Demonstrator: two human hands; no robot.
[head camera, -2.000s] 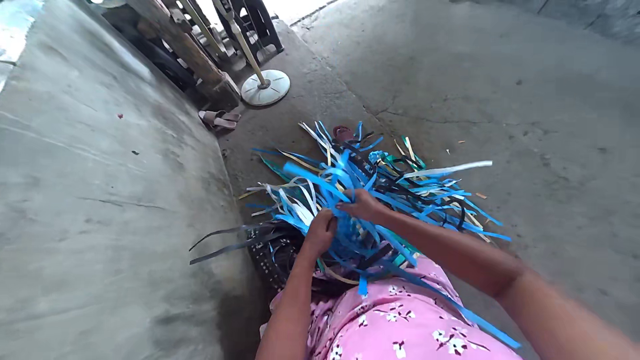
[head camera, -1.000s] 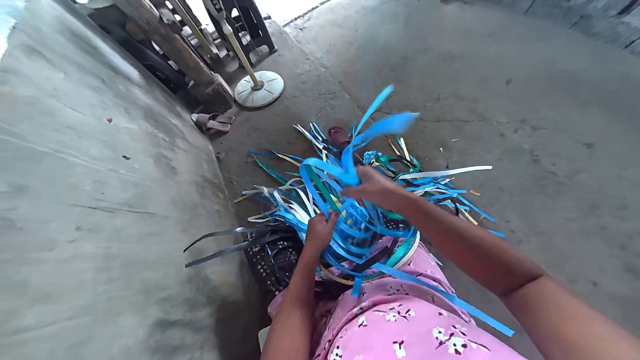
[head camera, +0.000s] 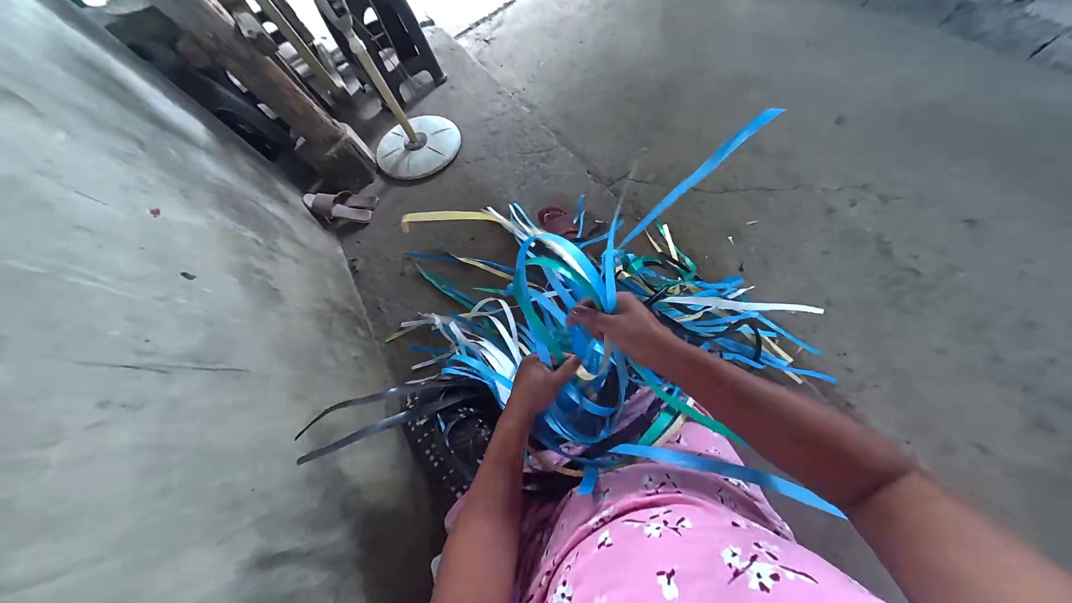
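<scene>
A tangled heap of flat plastic strapping strips (head camera: 578, 402), mostly blue with some white, green, yellow and black, lies over my lap and the floor before me. My right hand (head camera: 624, 327) is closed around blue strips at the upper part of the bundle, and one long blue strip (head camera: 703, 172) sticks up past it. Lower and to the left, my left hand (head camera: 543, 383) holds the looped strips with thumb and fingers together. Pink flowered cloth (head camera: 670, 519) covers my lap under the strips.
A grey concrete wall (head camera: 167, 335) rises close on the left, with a black perforated crate (head camera: 431, 452) beside it. Sandals (head camera: 342, 206) lie at its foot. Further off are a stand with a round white base (head camera: 419, 147), a wooden post (head camera: 268, 75) and black plastic stools (head camera: 402, 42).
My right hand has pulled at the blue strips; the raised loop of a second ago is now a long strip pointing up right. A yellow strip now sticks out at the upper left.
</scene>
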